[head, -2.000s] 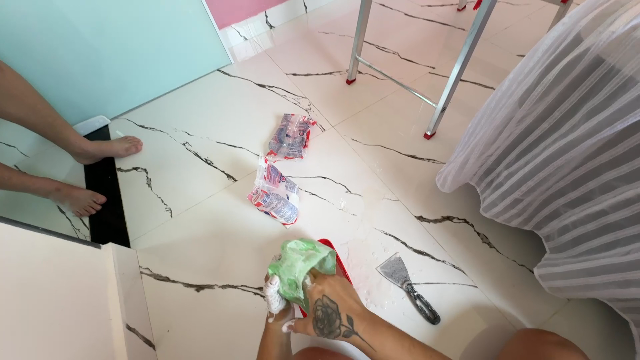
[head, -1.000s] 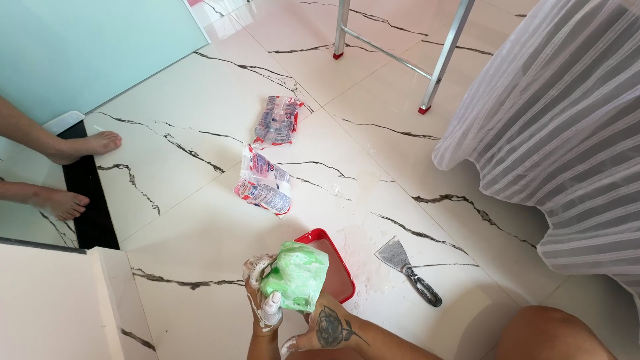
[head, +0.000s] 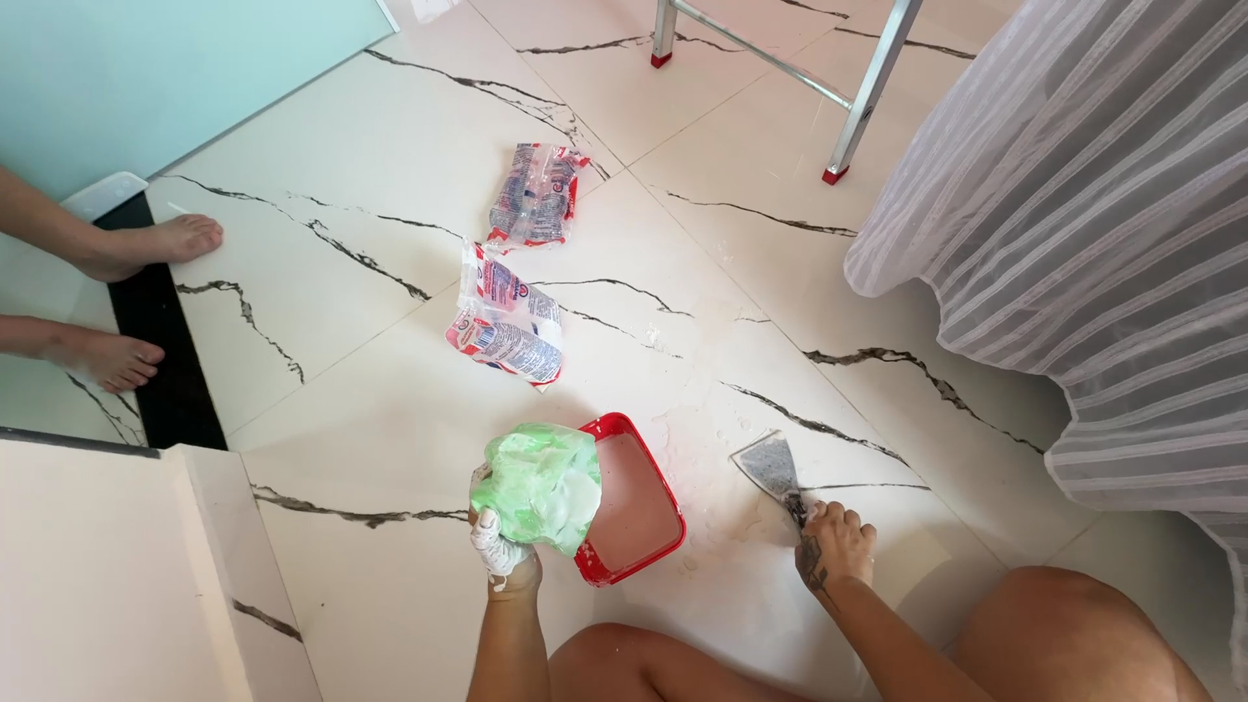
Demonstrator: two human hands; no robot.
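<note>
My left hand (head: 502, 551), its thumb coated in white paste, holds up a green mass smeared with white (head: 541, 487); most of its fingers are hidden behind it. Partly behind the green mass, a red rectangular tray (head: 673, 502) holds pinkish-white liquid. On the right, my right hand (head: 837, 546) is closed around the dark handle of a putty knife (head: 768, 466), whose wide metal blade lies at the floor. Two printed plastic packets, one nearer (head: 507, 327) and one farther (head: 536, 195), rest on the floor beyond the tray.
A metal stand with red feet (head: 863, 107) is at the top right. A sheer white curtain (head: 1063, 244) hangs on the right. Another person's bare feet (head: 156, 244) are at the left, by a black threshold strip (head: 175, 370). Wet smears mark the white veined floor tiles (head: 702, 439).
My right hand has moved from beside the green mass to the right and taken hold of the putty knife's handle. The green mass stays in my left hand.
</note>
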